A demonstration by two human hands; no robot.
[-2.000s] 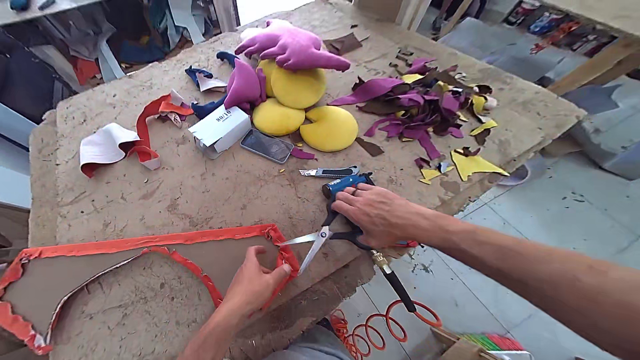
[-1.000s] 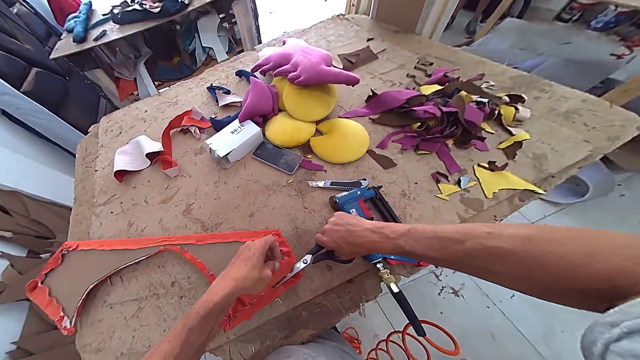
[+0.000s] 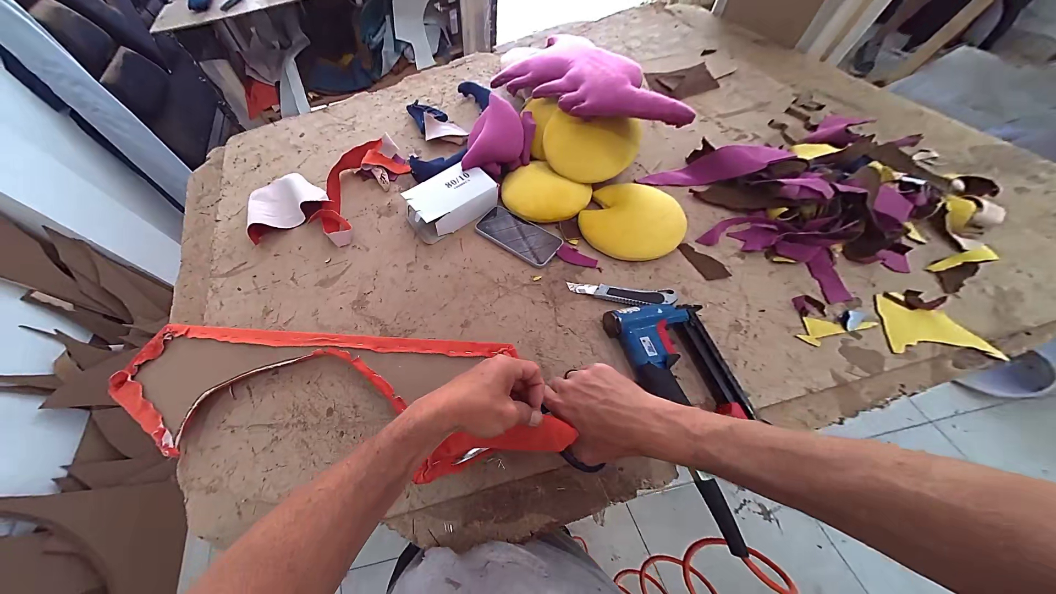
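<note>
A curved brown board has orange fabric folded around its edges and lies at the front left of the table. My left hand pinches the orange fabric at the board's right end. Beside it, my right hand grips the scissors; a dark handle loop shows below the hand, and the blades are mostly hidden under the fabric. Just right of my right hand lies a blue pneumatic staple gun. A utility knife rests above the gun.
Yellow padded discs and a purple padded hand shape are stacked at the back. Near them are a white box and a phone. Fabric scraps are heaped at right. An orange air hose coils below the table edge.
The scissor blades, in plain view beside the orange edge before, are now mostly under the fabric. My left hand has moved toward my right hand, and the two are now close together.
</note>
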